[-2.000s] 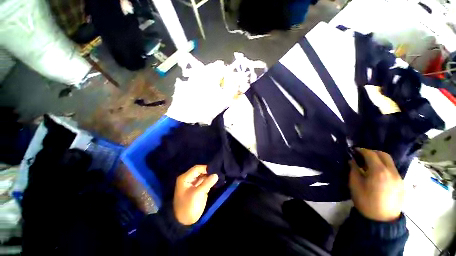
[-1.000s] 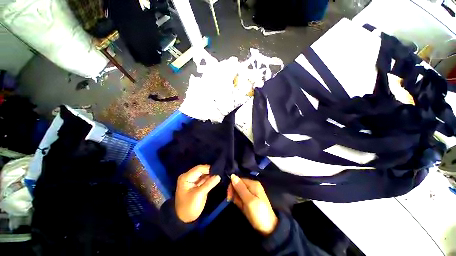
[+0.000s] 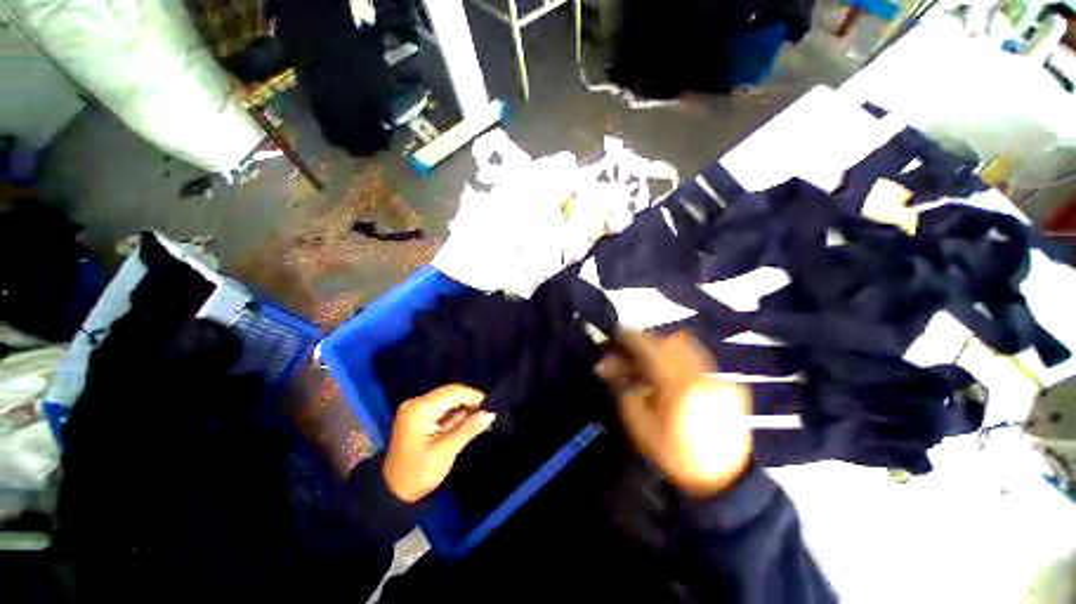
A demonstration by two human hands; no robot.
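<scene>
Long dark fabric strips (image 3: 814,277) lie in a tangled heap across the white table (image 3: 932,531), with white gaps showing between them. More dark strips (image 3: 472,342) fill the blue plastic crate (image 3: 389,295) beside the table. My left hand (image 3: 431,442) is over the crate, thumb and fingertips close together; whether it pinches any dark fabric cannot be told. My right hand (image 3: 678,407) is blurred at the table's near edge, over the strips, with its fingers bent. What it holds, if anything, cannot be told.
White fabric scraps (image 3: 531,218) are piled at the table corner by the crate. A second crate (image 3: 277,336) with a large dark garment heap (image 3: 177,437) stands at the left. A white sack (image 3: 142,94) lies on the floor at the upper left. Metal stand legs (image 3: 460,136) are behind.
My right hand has moved away from my left, to the right and up. The strips on the table have shifted and bunched up. My left hand has moved slightly left.
</scene>
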